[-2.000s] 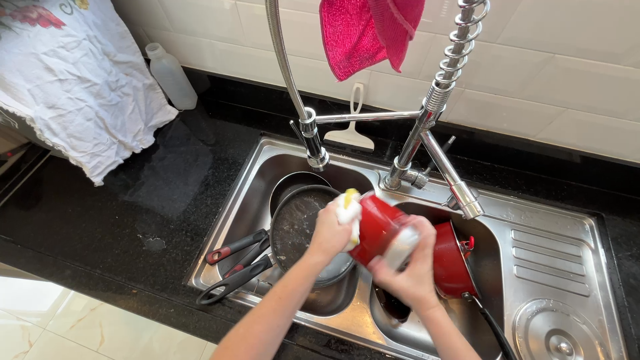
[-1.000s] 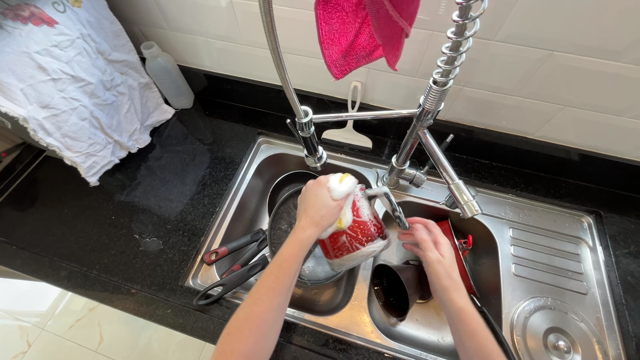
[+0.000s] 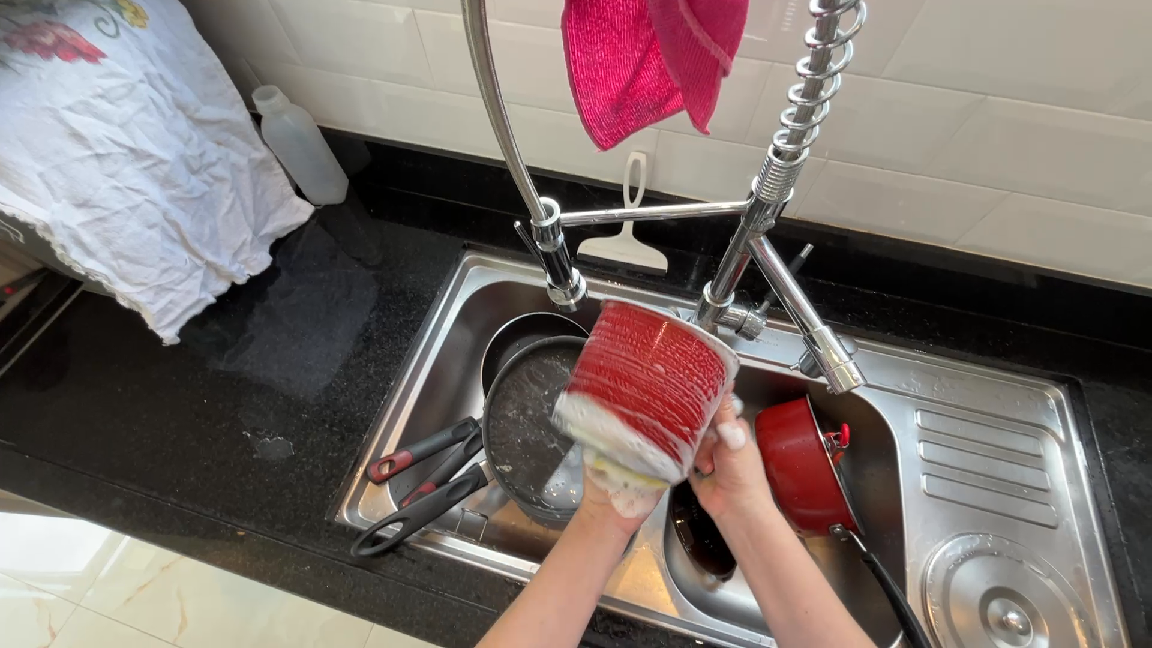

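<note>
A red cooking pot point(image 3: 650, 382), streaked with suds, is held tilted above the divider of the double sink. My left hand point(image 3: 621, 490) presses a foamy yellow sponge point(image 3: 625, 475) against its lower end. Behind the pot's right side, my right hand point(image 3: 731, 454) grips it, partly hidden, with foam on the fingers. Dark frying pans point(image 3: 531, 423) lie stacked in the left basin, their handles over its front left rim. In the right basin, a second red pot point(image 3: 796, 463) leans on its side near a dark vessel point(image 3: 700, 531).
A chrome spring faucet point(image 3: 742, 243) rises behind the basins, its spray head point(image 3: 565, 288) over the left one. A white squeegee point(image 3: 630, 247) and plastic bottle point(image 3: 301, 148) stand by the wall. A pink cloth point(image 3: 643, 67) hangs above. A round metal lid point(image 3: 1003, 612) is at the right.
The held pot has turned so that its foamy end points down toward me. My right hand, beside the pot's handle a second ago, now holds the pot's right side.
</note>
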